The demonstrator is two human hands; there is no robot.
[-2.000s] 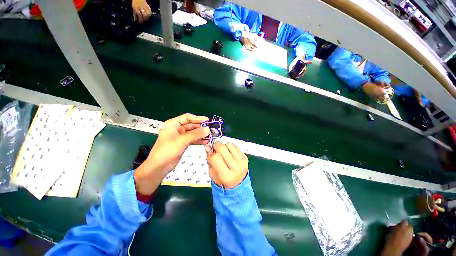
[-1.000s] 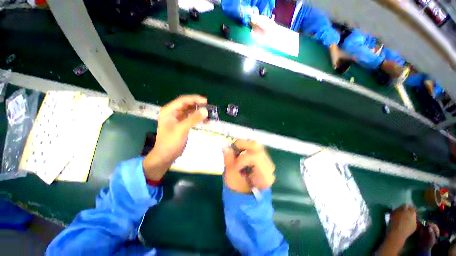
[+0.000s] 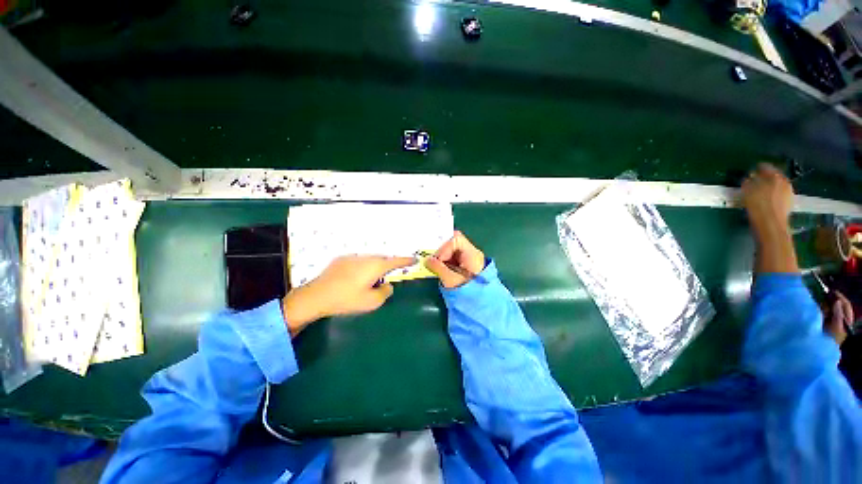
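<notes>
The white adhesive sheet with a yellow edge lies on the bench in front of me. My left hand is at its lower edge, index finger stretched over the sheet towards its lower right corner; whether it grips the sheet cannot be told. My right hand holds thin dark tweezers at that corner, close to my left fingertip. A tiny piece at the tips is too small to make out. A small dark housing with a pale rim sits on the green conveyor, beyond the rail, away from both hands.
A black smartphone lies left of the sheet. Overlapping spare sheets and clear plastic are far left. A bagged sheet lies right. A pale rail borders the conveyor. Another person's arm reaches over the rail at right.
The view has tilted down. My left hand has let go of the housing and come down to the sheet. My right hand has moved beside it at the sheet's corner with the tweezers.
</notes>
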